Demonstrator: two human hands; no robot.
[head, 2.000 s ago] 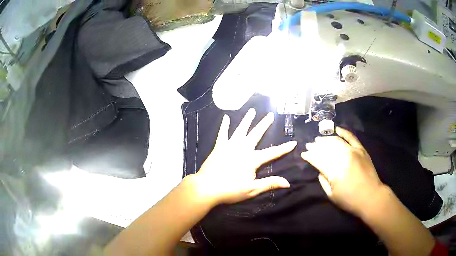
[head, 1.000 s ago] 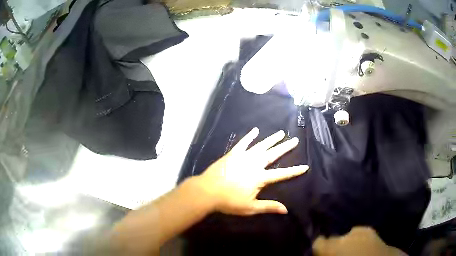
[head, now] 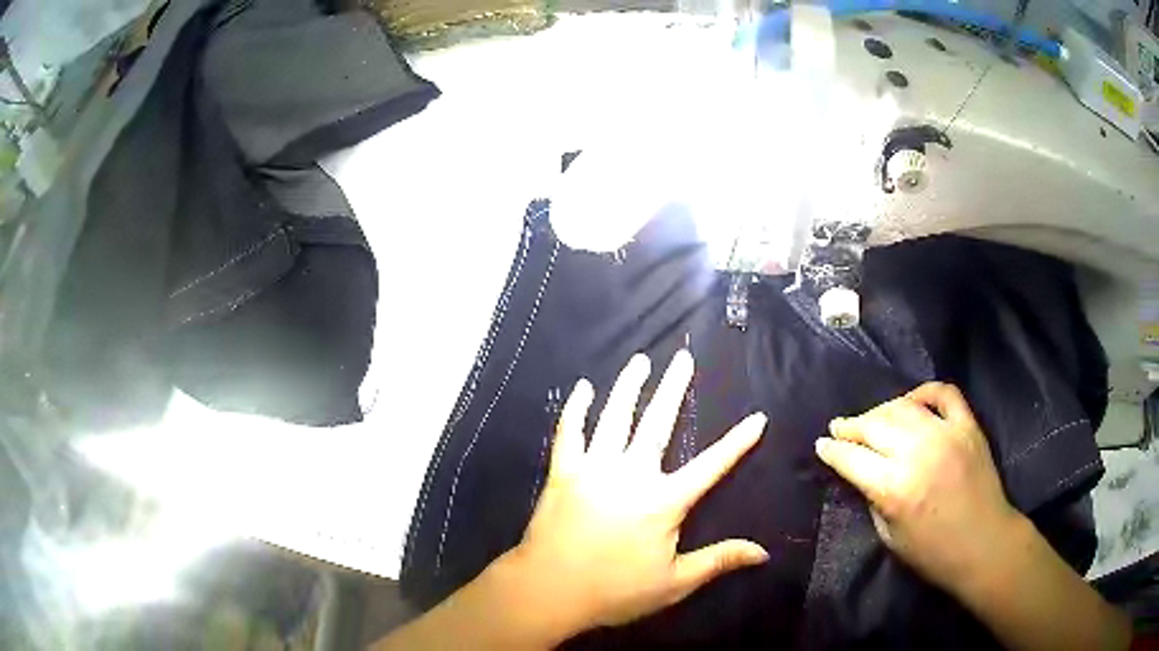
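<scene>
A dark garment panel (head: 508, 369) with pale stitch lines lies under the presser foot (head: 737, 303) of the sewing machine (head: 1004, 165). My left hand (head: 629, 502) lies flat on the panel, fingers spread, in front and left of the foot. My right hand (head: 921, 477) is in front and right of the foot, with curled fingers pinching the cloth. Folds run between the foot and my right hand. Lamp glare hides the needle.
A grey-black heap of garment pieces (head: 286, 280) lies left on the white table (head: 318, 477). A tan board (head: 464, 15) is at the back. A blue tube (head: 941, 13) runs along the machine top. The table's front edge is at lower left.
Since one second ago, my right hand has come up from the bottom edge onto the cloth near the foot. The panel's left stitched edge now lies straighter, and my left hand is slightly lower.
</scene>
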